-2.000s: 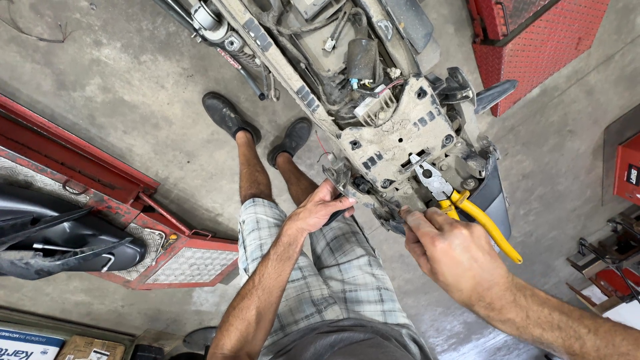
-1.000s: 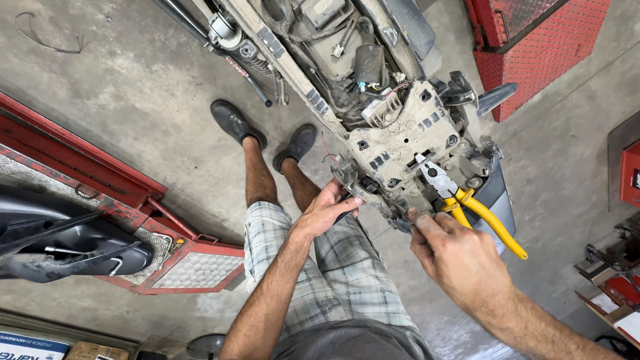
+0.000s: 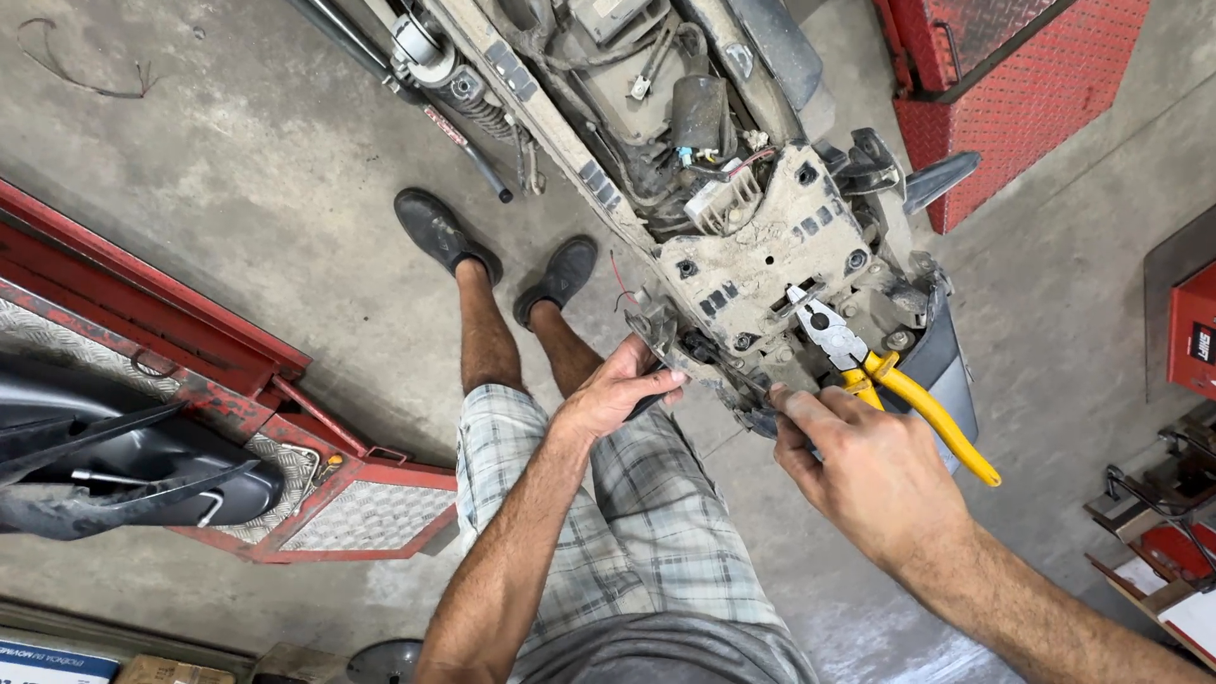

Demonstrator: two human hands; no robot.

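My left hand (image 3: 622,385) is at the near side edge of a dusty motorcycle's tail, its fingers around a dark part below a metal bracket (image 3: 655,328). My right hand (image 3: 855,456) reaches to the rear edge with its fingertips on a small part I cannot make out. Combination pliers with yellow handles (image 3: 836,342) lie on the tail, jaws on the dusty rear plate (image 3: 769,247), handles just beyond my right hand. A thin red wire (image 3: 620,275) sticks out beside the bracket. Farther up the frame are a dark cylinder (image 3: 698,114) and a finned metal part (image 3: 724,198).
A red metal stand (image 3: 361,508) at the left bears a black plastic fairing (image 3: 123,446) and a hex key. Red tread-plate ramps (image 3: 1016,114) stand at the upper right. A shock absorber (image 3: 461,90) is beside the frame. A red box (image 3: 1192,332) and a parts rack (image 3: 1164,522) are at the right.
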